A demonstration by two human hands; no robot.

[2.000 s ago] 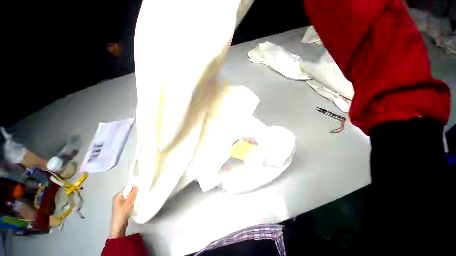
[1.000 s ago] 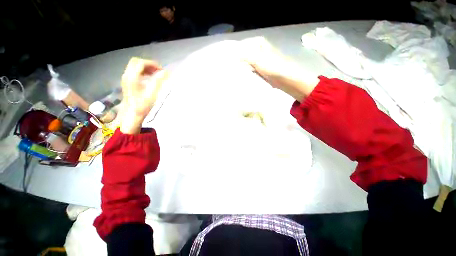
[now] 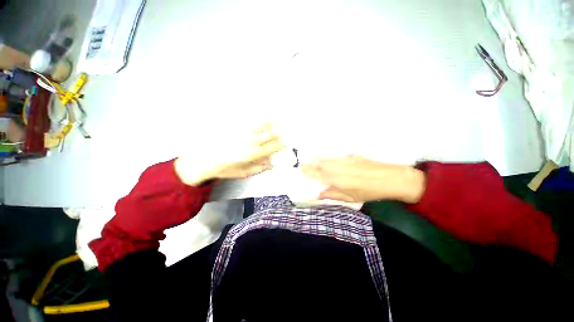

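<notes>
A white garment [image 3: 264, 82] lies in front of me, so overexposed that its outline is mostly lost against the table. A small dark mark [image 3: 296, 158] shows on it between my hands. My left hand [image 3: 242, 160] and my right hand [image 3: 352, 178] are at the garment's near part, close to the table edge. The fingertips of both are washed out, and I cannot tell whether they grip the cloth. The dark thread snips [image 3: 491, 71] lie on the table at the right.
A dark red tool tray [image 3: 39, 119], a yellow tape measure [image 3: 74, 90] and a white-capped bottle [image 3: 41, 60] are at the left. A printed sheet [image 3: 110, 38] lies beyond them. More cream garments [image 3: 541, 69] lie at the right. A yellow frame [image 3: 75, 307] stands below left.
Both hands have come down from the far part of the table to its near edge, closer together. The view has tilted down, and the snips show again. The dark mark now shows between the hands.
</notes>
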